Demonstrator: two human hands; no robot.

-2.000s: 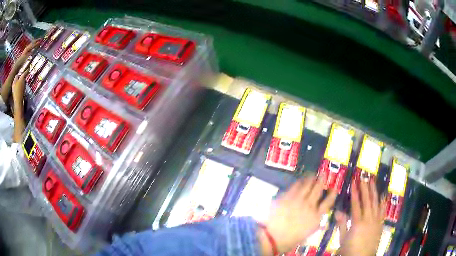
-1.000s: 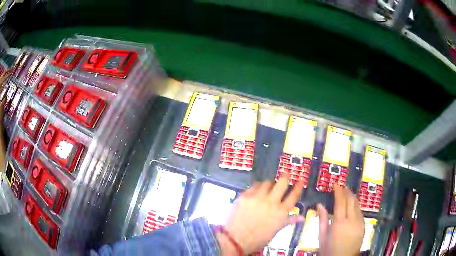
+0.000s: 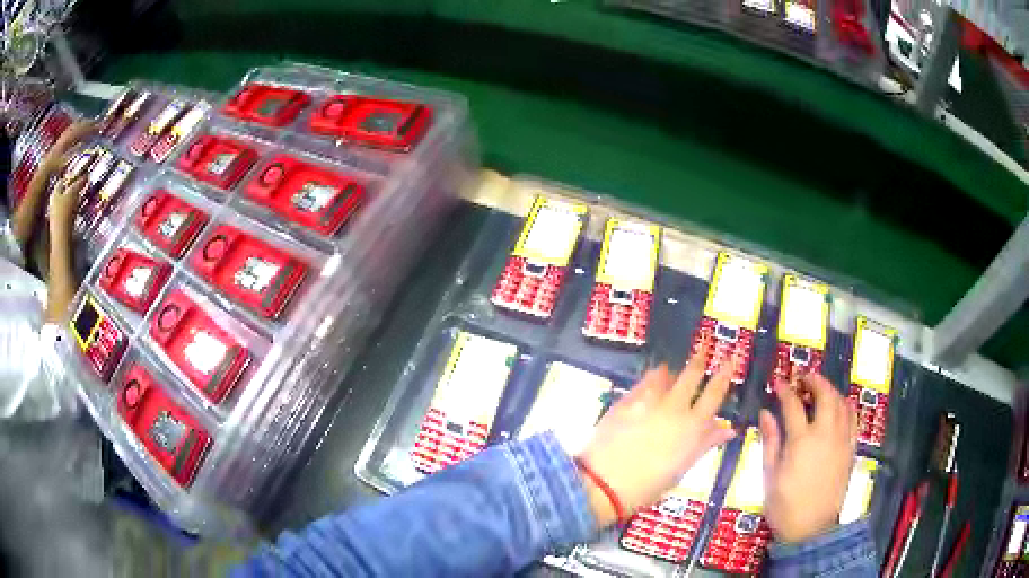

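Red keypad phones with yellow frames and glowing white screens lie face up in two rows in a clear blister tray [image 3: 389,452]. My left hand [image 3: 649,435], with a red cord at the wrist, reaches across the front row; its fingertips are at the keys of a back-row phone [image 3: 728,311]. My right hand [image 3: 815,457] is over the right part of the tray, its fingertips at the keys of the neighbouring back-row phone [image 3: 801,322]. Both hands have spread fingers and hold nothing. They partly cover the front-row phones.
A tall clear tray stack [image 3: 339,294] stands at left with red phones face down and one face up. Another person's hands [image 3: 62,186] are at far left. A green conveyor belt [image 3: 677,147] runs behind. Red pens and a thin tool [image 3: 946,485] lie right of the tray.
The view has shifted left, back near its earlier framing, after swinging right. My hands stay over the right part of the tray, and my right fingers are now more bent at a phone's keys.
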